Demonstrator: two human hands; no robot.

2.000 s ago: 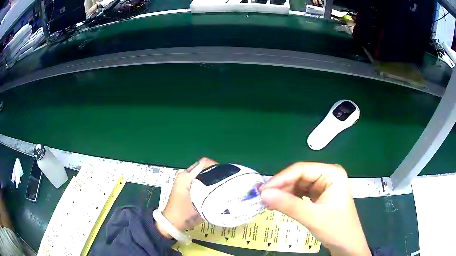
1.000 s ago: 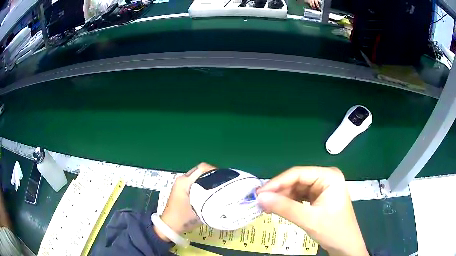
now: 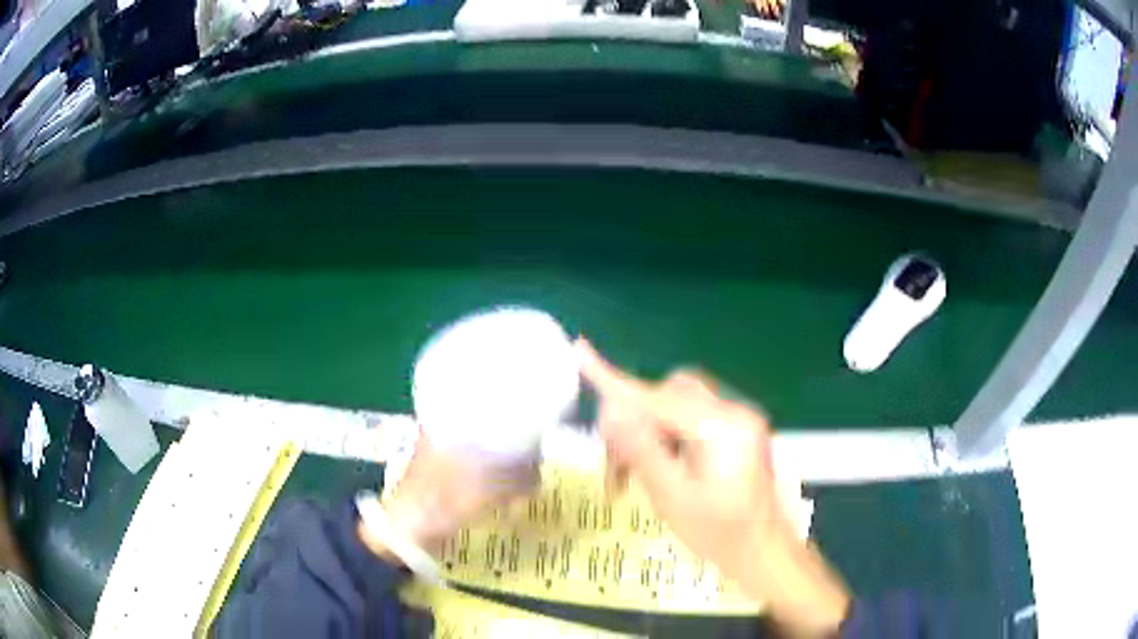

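A white handheld device (image 3: pixel 497 381) is held up over the front edge of the green belt, its head blurred by motion. My left hand (image 3: pixel 468 489) grips it from below. My right hand (image 3: pixel 693 456) is just right of the device head, blurred, with the index finger extended toward its side; I cannot tell whether a label is on the fingers or whether the finger touches the head. Yellow label strips (image 3: pixel 580 549) with rows of dark print lie on the bench beneath both hands.
Another white device (image 3: pixel 895 315) lies on the green belt (image 3: pixel 699 275) at the right. A grey post (image 3: pixel 1061 306) stands at right, beside a white sheet (image 3: pixel 1079 524). At left are a whitish bottle (image 3: pixel 119 421), a dark phone-like rectangle (image 3: pixel 77 459) and a pale dotted sheet (image 3: pixel 187 524).
My left hand has lifted and turned the device up and left, so its black panel no longer shows. My right hand has moved left, its index finger now extended. The belt device has shifted right.
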